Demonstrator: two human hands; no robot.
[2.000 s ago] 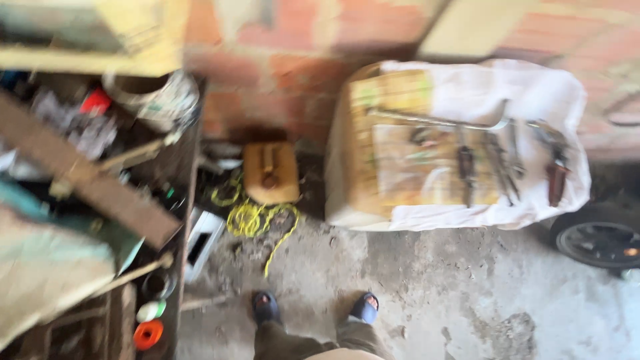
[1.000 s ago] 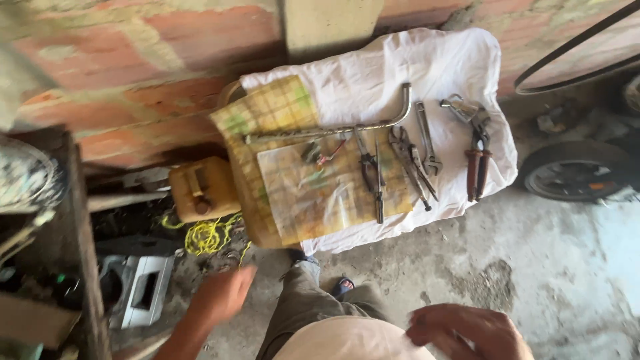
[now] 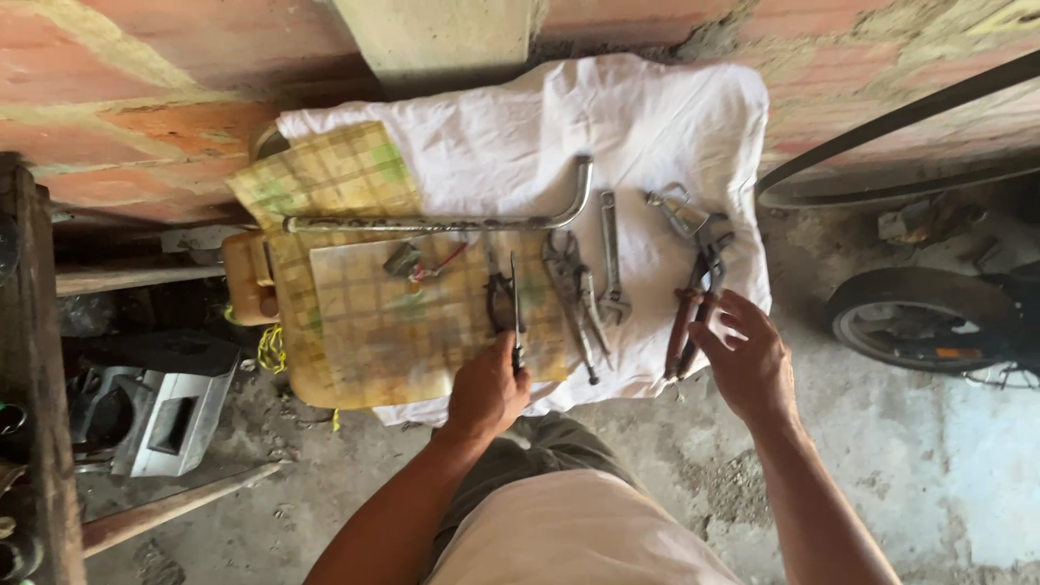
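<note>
My left hand [image 3: 487, 388] grips the dark handle of a thin pointed tool [image 3: 515, 305], perhaps a screwdriver. Beside it lie dark-handled pliers [image 3: 499, 302]. My right hand [image 3: 743, 353] has thumb and fingers at the red-brown handles of slip-joint pliers [image 3: 700, 301]; whether they are gripped is unclear. Between my hands, locking pliers [image 3: 569, 284] and an adjustable wrench [image 3: 610, 260] lie on a white cloth [image 3: 650, 138]. A bent metal bar [image 3: 439, 223] crosses the checked cloth [image 3: 333, 179] above a clear plastic sheet [image 3: 366, 325] and a small part with red wire [image 3: 414, 264].
A brick wall [image 3: 187, 122] stands behind the covered surface. At left are a wooden frame [image 3: 45, 366], a yellowish plastic container [image 3: 248, 280], yellow cord [image 3: 272, 349] and a silver-and-black housing [image 3: 166, 422]. A wheel [image 3: 918, 317] stands on the concrete floor at right, below a black hoop [image 3: 886, 122].
Both hands have come up to the tools; my left hand has closed on the thin tool and my right hand has reached the red-brown handles. The view has moved closer to the covered surface.
</note>
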